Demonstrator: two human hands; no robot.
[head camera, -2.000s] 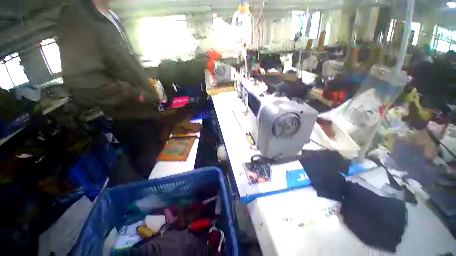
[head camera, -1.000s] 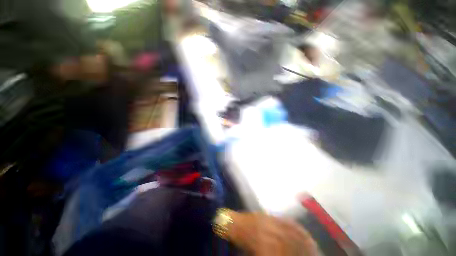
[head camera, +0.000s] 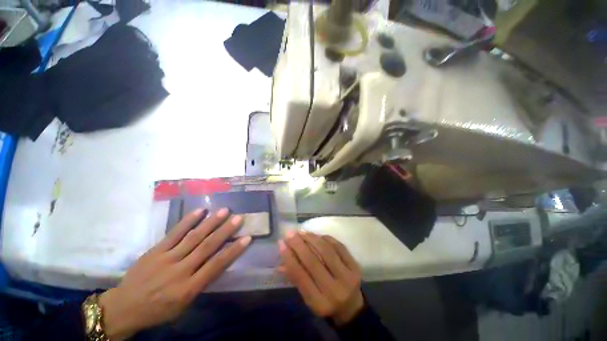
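A clear plastic template (head camera: 286, 203) with a red band along its far edge lies flat on the white table, just in front of the lit needle area (head camera: 303, 178). A dark rectangular piece (head camera: 233, 201) with a grey-beige patch shows in its window. My left hand (head camera: 180, 270) lies flat with fingertips on the template and dark piece. My right hand (head camera: 323, 272) rests palm down at the template's right edge, fingers close together. Neither hand grips anything visible.
The cream sewing machine head (head camera: 399, 93) stands behind and right. A stack of black pieces (head camera: 399, 206) lies under its arm, with red-handled snips (head camera: 401, 171) on it. Larger black panels (head camera: 106, 80) lie far left; a smaller black piece (head camera: 258, 43) lies behind the head.
The view has swung from the crate and neighbouring machine to the sewing table. Both hands are now on the template; one second ago only one hand with a gold watch showed, blurred.
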